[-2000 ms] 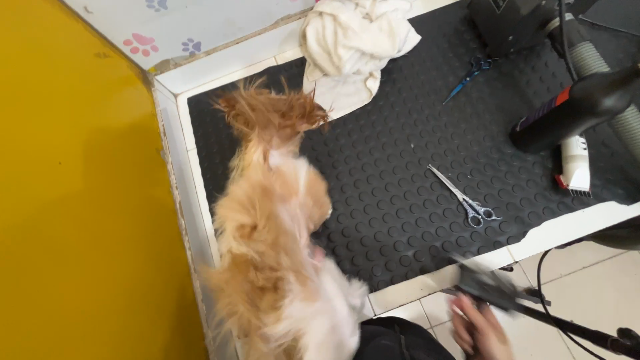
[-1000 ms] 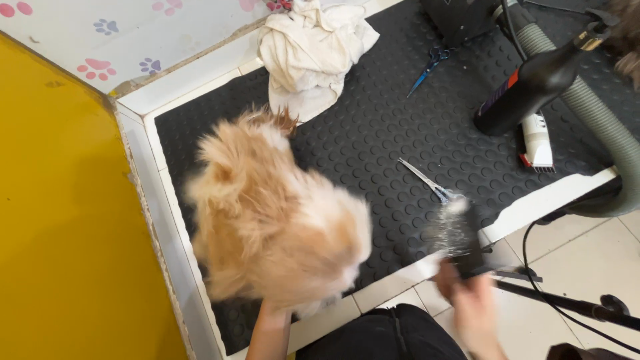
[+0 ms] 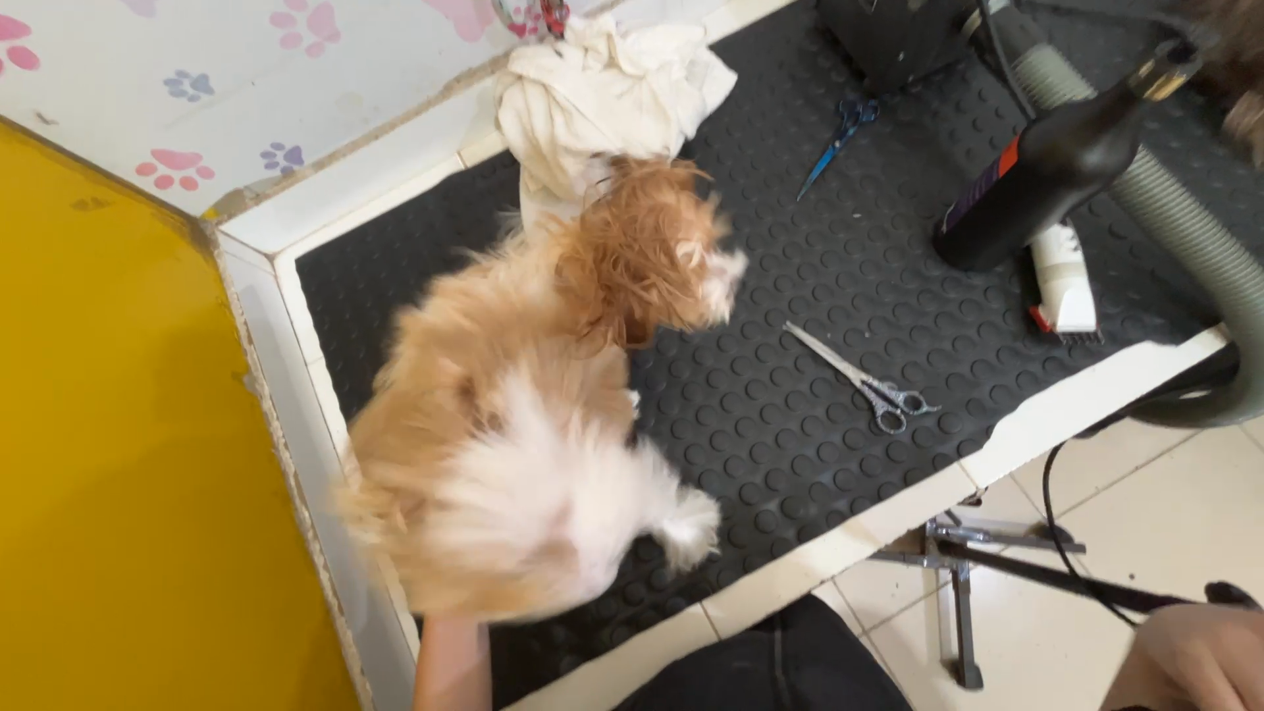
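Note:
A fluffy tan and white dog (image 3: 513,434) stands on a black rubber mat with raised discs (image 3: 750,474), its head turned to the right. From the bottom edge my left forearm (image 3: 452,662) reaches up to the dog's rear; the hand is hidden under the fur. My right hand (image 3: 1185,662) is at the lower right corner, cut off by the frame, and whatever it holds is out of sight. Silver scissors (image 3: 869,383) lie on the mat right of the dog. Blue scissors (image 3: 837,143) rest farther back.
A cream towel (image 3: 607,94) lies by the wall behind the dog. At the right are a black bottle (image 3: 1037,163), a white hair clipper (image 3: 1063,281) and a grey corrugated hose (image 3: 1185,217). A white tiled rim (image 3: 839,533) edges the mat; a metal stand (image 3: 953,563) is below.
The dog's head, turned away before, now faces right. My right hand, seen a second ago with a dark brush-like tool near the silver scissors, has moved to the lower right.

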